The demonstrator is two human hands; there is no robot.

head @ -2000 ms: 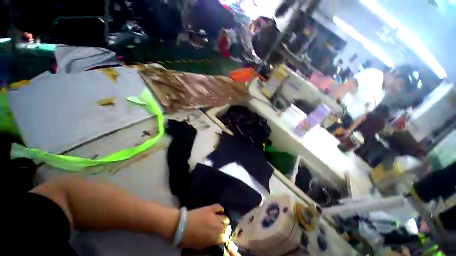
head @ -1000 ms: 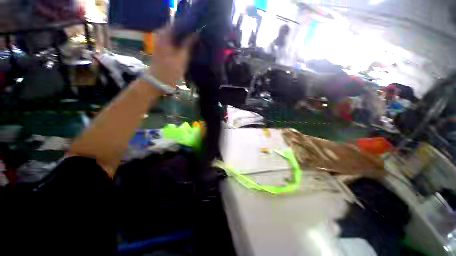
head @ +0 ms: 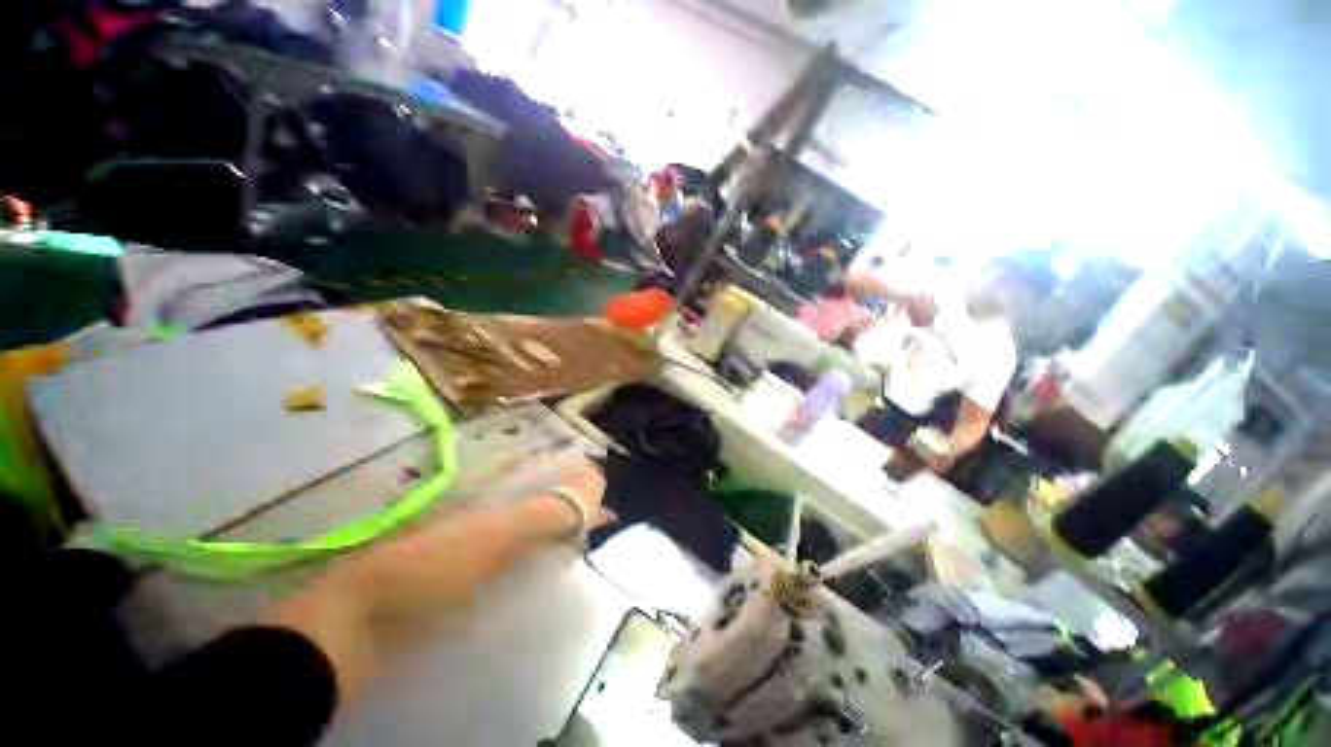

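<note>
My left hand [head: 587, 493], with a pale band at the wrist, reaches across the table to the near left edge of the flat black cut panels [head: 672, 508]. It is small and blurred, and its fingers are hard to make out. A white sheet [head: 654, 566] lies between the panels and the cream-white sewing machine head [head: 788, 679], which is at the bottom centre. A neon yellow-green strip [head: 314, 549] curves across the left of the table. My right hand is not in view.
A black bundle [head: 657, 426] lies in the trough behind the panels. A white board [head: 219, 423] with yellow bits and a shiny brown sheet [head: 511, 358] are at the far left. An orange item [head: 639, 308] is beyond. A person [head: 971, 365] is across at another station. Dark thread cones [head: 1124, 498] stand right.
My left hand has come down from its raised place at the left to the black panels. The long black cloth beside the panels two seconds ago no longer shows there. The view has swung back right.
</note>
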